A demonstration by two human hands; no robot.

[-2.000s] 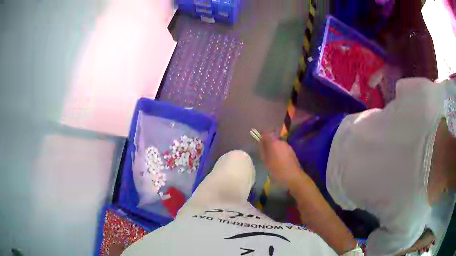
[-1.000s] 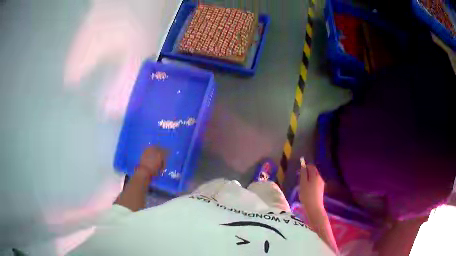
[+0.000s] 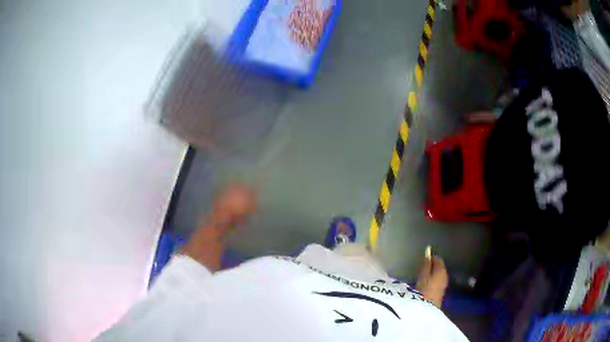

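My left hand (image 3: 235, 200) is low at the left over the grey floor. It is blurred, and its fingers and anything in them cannot be made out. My right hand (image 3: 433, 279) is low at the right, with its fingers closed around a small pale stick-like thing (image 3: 429, 252). The thing's tip stands up from the fingers; the rest is hidden in the hand. Neither hand touches a crate.
A bright white bench (image 3: 87, 133) fills the left. A blurred grey-brown ribbed stack or tray (image 3: 214, 100) and a blue crate (image 3: 284, 69) with reddish parts lie ahead. Yellow-black tape (image 3: 401, 133) crosses the floor. Red stools (image 3: 461, 175) and a black-shirted person (image 3: 545, 160) are at right.
The view has moved along the aisle; the earlier crates have left the view and red stools have entered. My left hand is now over floor instead of a blue crate. My right hand is lower, still holding the pale thing.
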